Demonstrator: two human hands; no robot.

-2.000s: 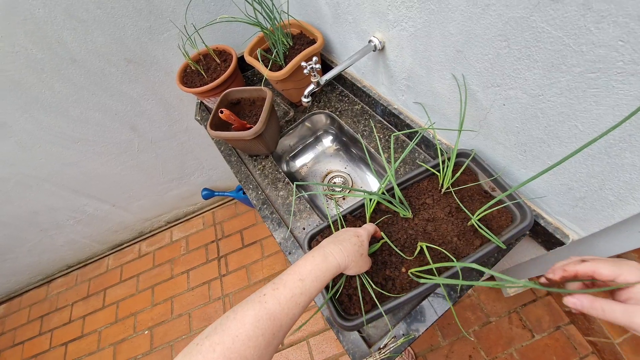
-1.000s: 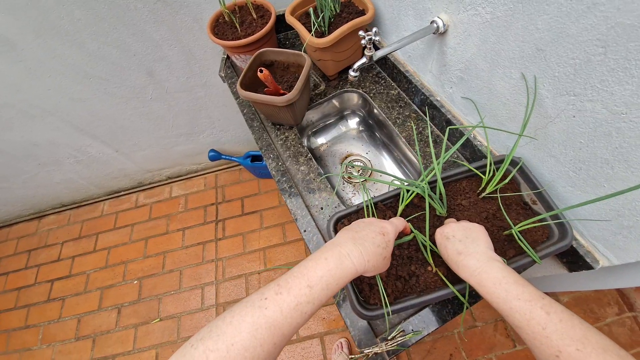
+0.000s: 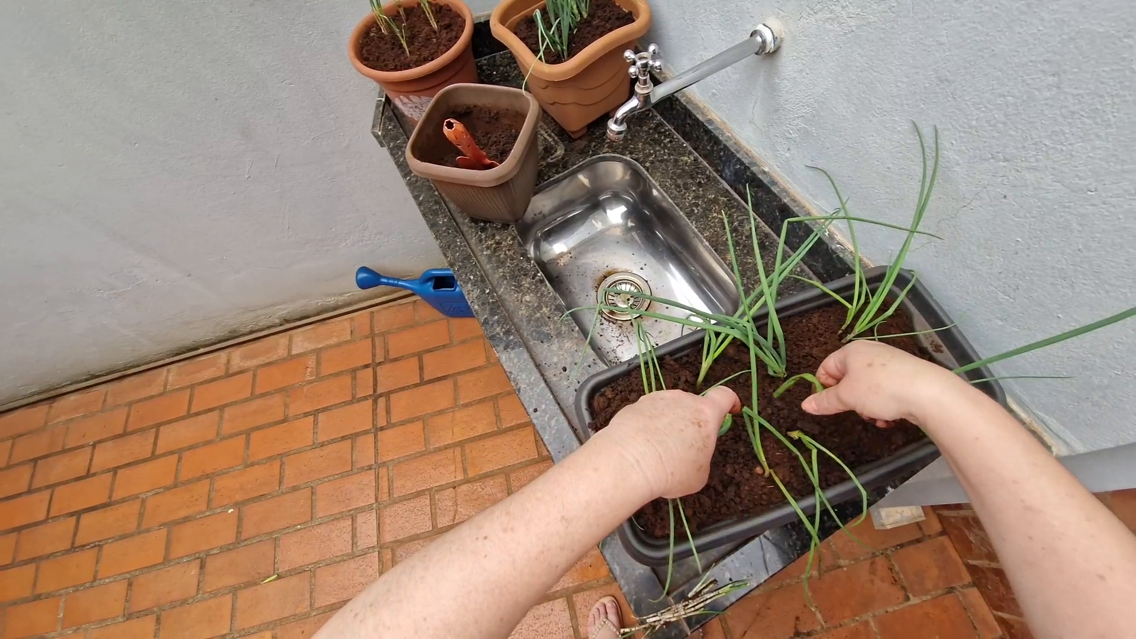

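A dark rectangular planter (image 3: 963, 342) full of brown soil (image 3: 803, 413) stands across the near end of the counter. Several green onion plants (image 3: 763, 319) rise from it, some drooping over its near rim. Above the soil on the left is my left hand (image 3: 679, 435), its fingertips curled beside green leaves; part of a leaf shows at the thumb, but its grip is hidden. My right hand (image 3: 874, 382) is over the right part of the planter, with a bent green leaf at its thumb and forefinger; whether it pinches the leaf is unclear.
Beyond the planter are a steel sink (image 3: 657, 257) and a wall tap (image 3: 641, 89). A brown square pot (image 3: 484, 177) holds an orange tool (image 3: 466, 146). Two terracotta-coloured pots (image 3: 426, 71) (image 3: 581, 80) stand behind. A blue watering can (image 3: 435, 288) is left of the counter, dry stalks (image 3: 679, 608) near its front corner.
My right hand came from the right, where it held long green leaves, to the soil, then moved slightly away from my left hand. My left hand remains over the planter.
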